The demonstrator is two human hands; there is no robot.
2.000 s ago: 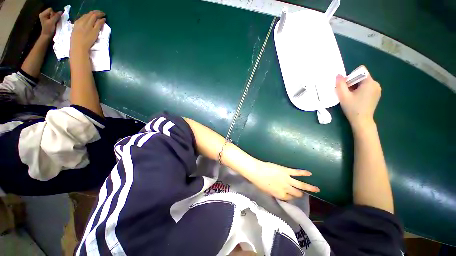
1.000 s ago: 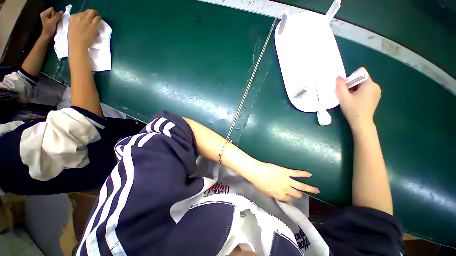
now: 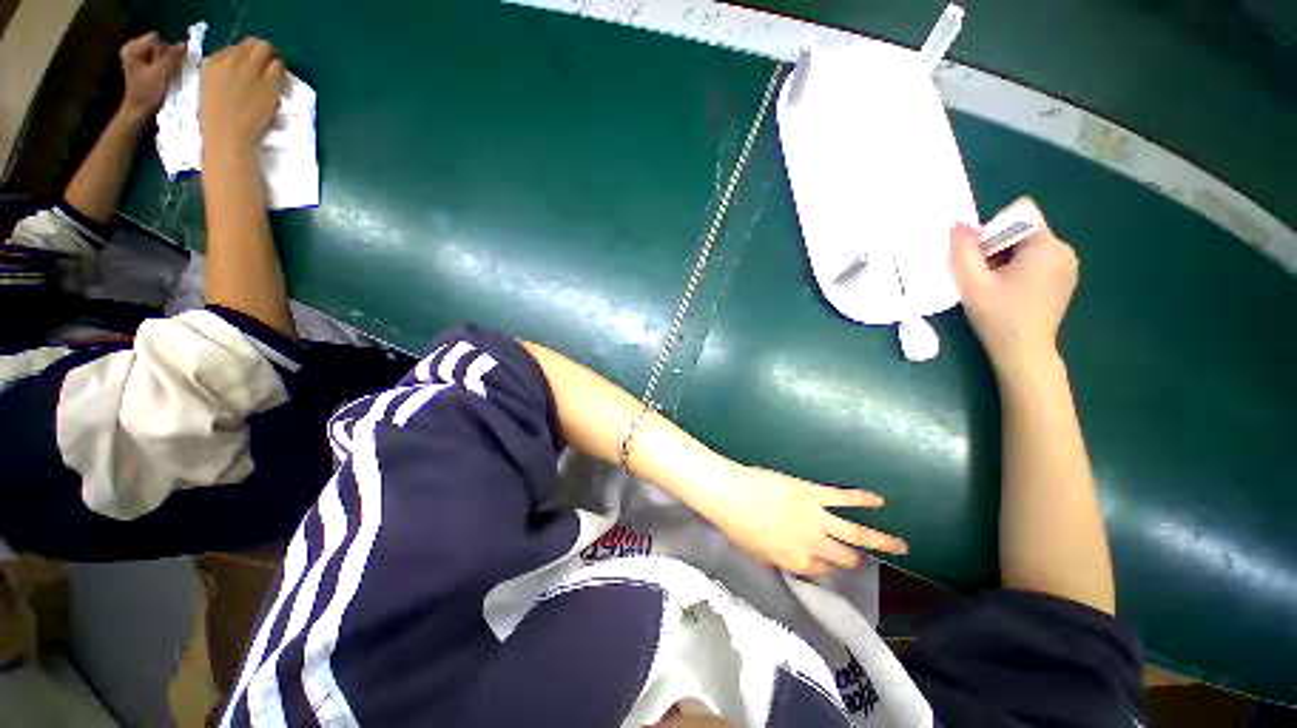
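Observation:
A white oval plastic housing [image 3: 878, 178] lies on the green work surface at the upper right, its far end over the pale rail. Short narrow tabs stick out at its edges and a small rounded nub [image 3: 919, 339] at its near end. My right hand [image 3: 1014, 292] is closed around the tab [image 3: 1011, 228] at the housing's right near edge. My left hand [image 3: 804, 523] holds nothing, fingers apart, resting at the near edge of the work surface in front of my body.
The green work surface [image 3: 541, 185] has a seam left of the housing. A pale rail [image 3: 1053, 114] curves along its far side, with a darker green belt beyond. At the left, another person's hands rest on a creased white sheet [image 3: 292, 150].
The neighbour's hands and white sheet have shifted very slightly. The housing and my two hands stay almost in place, apart from a slight shift of the view.

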